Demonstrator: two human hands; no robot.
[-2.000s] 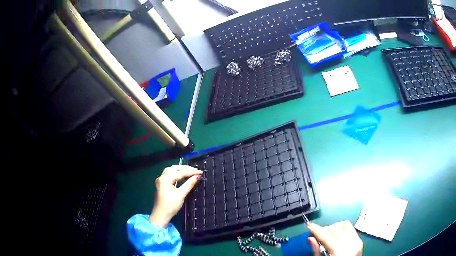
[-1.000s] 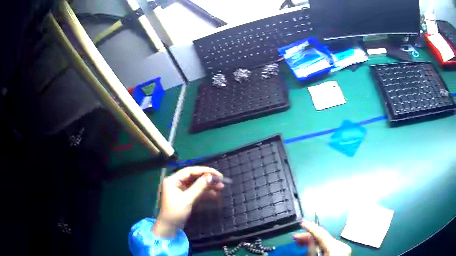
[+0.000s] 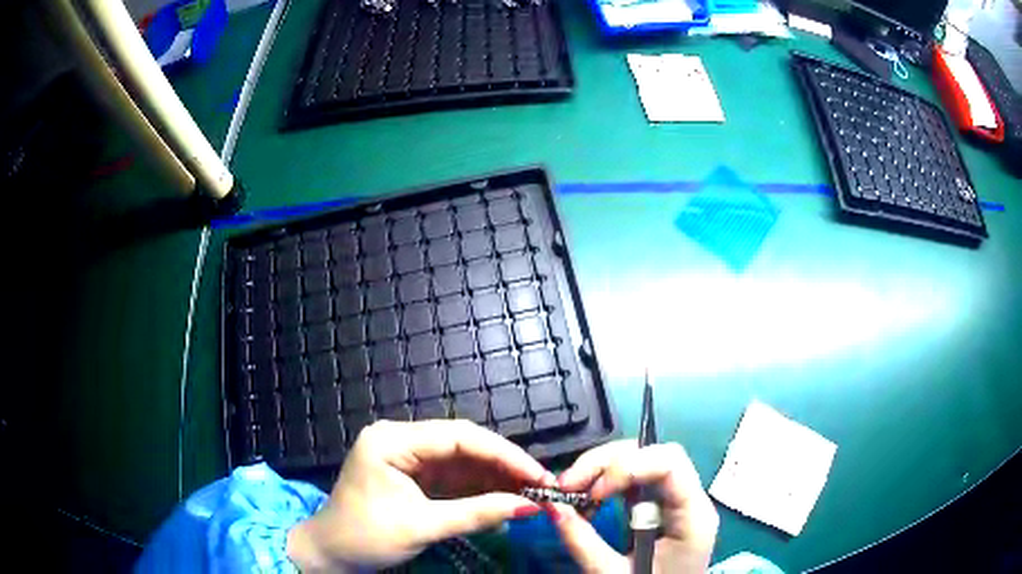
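Note:
My left hand (image 3: 415,493) and my right hand (image 3: 644,505) meet below the near tray's front edge. Their fingertips pinch a short segmented metal string (image 3: 557,496) between them. My right hand also holds tweezers (image 3: 646,448), upright between the fingers with the tip pointing away from me. The near blister tray (image 3: 392,325) is black with a grid of square pockets. More metal string (image 3: 471,556) lies below my left hand, partly hidden. A dark blue sheet (image 3: 611,522) shows partly behind my right fingers.
A white pad (image 3: 773,469) lies at right, with a teal-blue sheet (image 3: 728,216) beyond it. A far black tray (image 3: 431,56), a second white pad (image 3: 676,88) and a right-hand tray (image 3: 891,146) stand farther back. Pale upright tubes (image 3: 151,90) are at left.
My left hand has moved from over the near tray to its front edge and met my right hand at the metal string. The view has tilted down, and the tweezers now point away from me.

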